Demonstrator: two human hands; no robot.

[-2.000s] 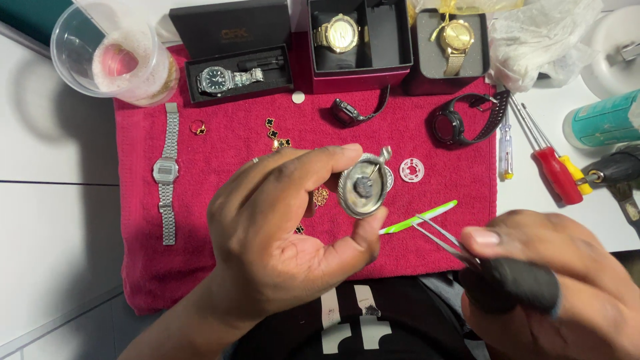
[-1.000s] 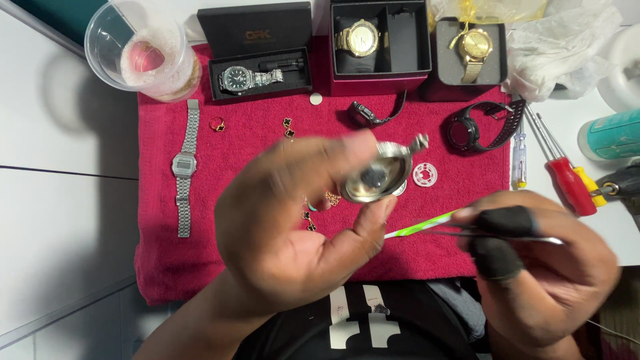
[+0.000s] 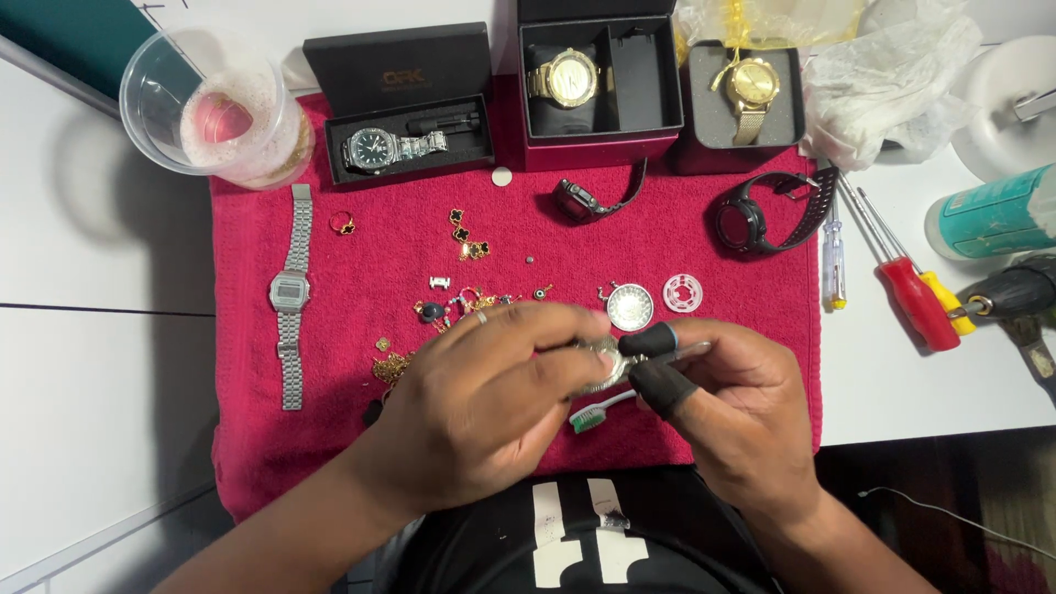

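Observation:
My left hand (image 3: 487,404) grips a round silver-coloured metal case (image 3: 606,367), which its fingers partly cover. On the right of the case, my right hand (image 3: 726,396), with black covers on thumb and index finger, pinches metal tweezers (image 3: 689,353) and touches the case's edge. Beyond the hands lie a round silver-coloured piece (image 3: 629,307) and a clear plastic ring (image 3: 682,294). Below them is a toothbrush (image 3: 590,417), its handle partly hidden by my right hand. Beaded and gold-coloured jewellery (image 3: 392,367) lies beside my left hand.
On the red towel (image 3: 528,214) lie a silver digital watch (image 3: 289,290) and black watches (image 3: 740,223). Boxed watches (image 3: 569,78) line the back. A plastic cup of foamy liquid (image 3: 223,124) stands back left. Screwdrivers (image 3: 920,305), a spray bottle (image 3: 994,214) and a power drill (image 3: 1019,289) are at the right.
My right hand has moved left, from apart to touching the metal case. The tweezers, earlier pointing left over the toothbrush, now lie along the case's edge. The case has been turned in my left hand.

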